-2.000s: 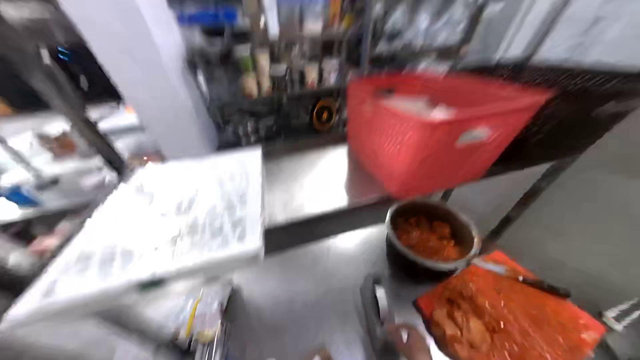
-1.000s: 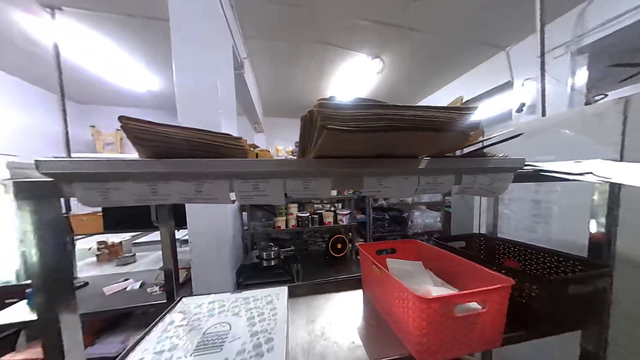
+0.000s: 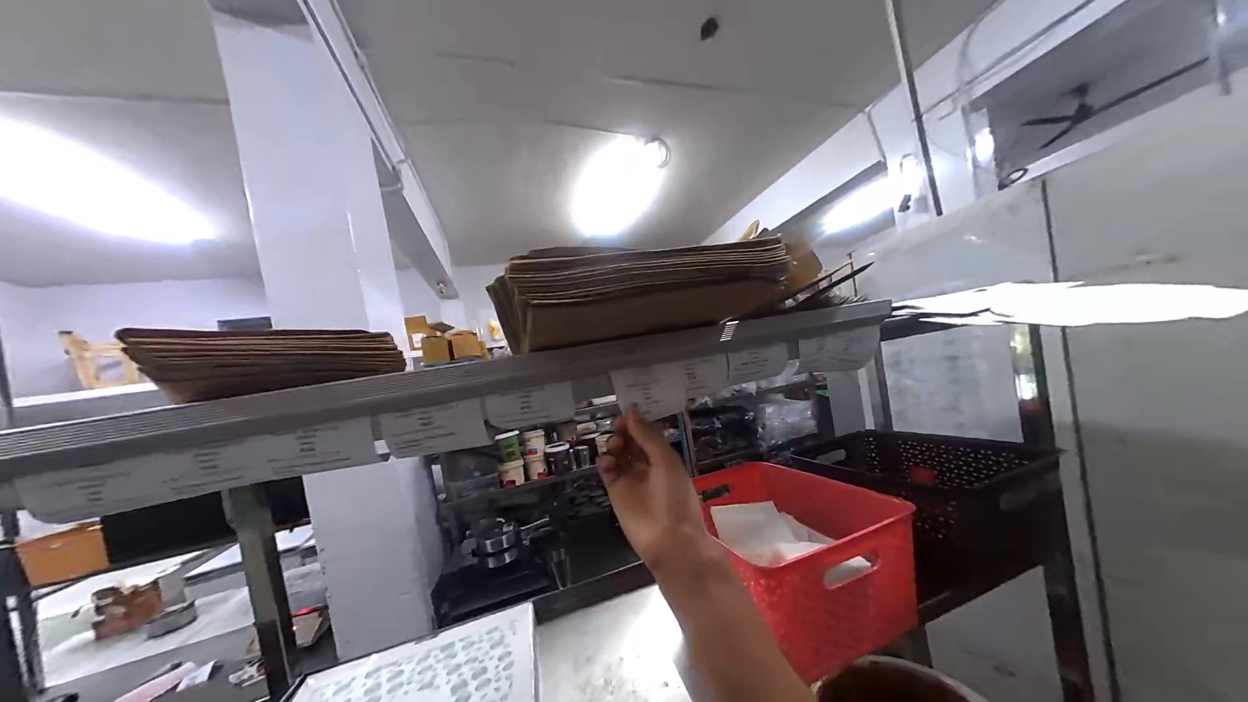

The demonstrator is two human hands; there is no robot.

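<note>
My right hand [image 3: 648,487] is raised in front of the overhead shelf, its thumb and fingertips at the lower edge of a printed paper slip [image 3: 647,390] that hangs from the metal shelf rail [image 3: 439,380]. The fingers look pinched on the slip's bottom edge. More slips [image 3: 434,426] with writing hang along the same rail on both sides. On top of the shelf lie a thick stack of folded brown paper bags [image 3: 643,292] and a lower stack [image 3: 263,361] to the left. My left hand is out of the frame.
Below the shelf, a red plastic basket [image 3: 829,585] holds white papers, beside a black perforated crate [image 3: 936,478]. A white patterned box [image 3: 429,668] lies at the lower left. The rim of a pot [image 3: 902,668] shows at the bottom. Metal posts [image 3: 261,575] support the shelf.
The view has swung up from the counter to the shelf. My right hand has come up to a hanging slip; one second ago no hand was in view.
</note>
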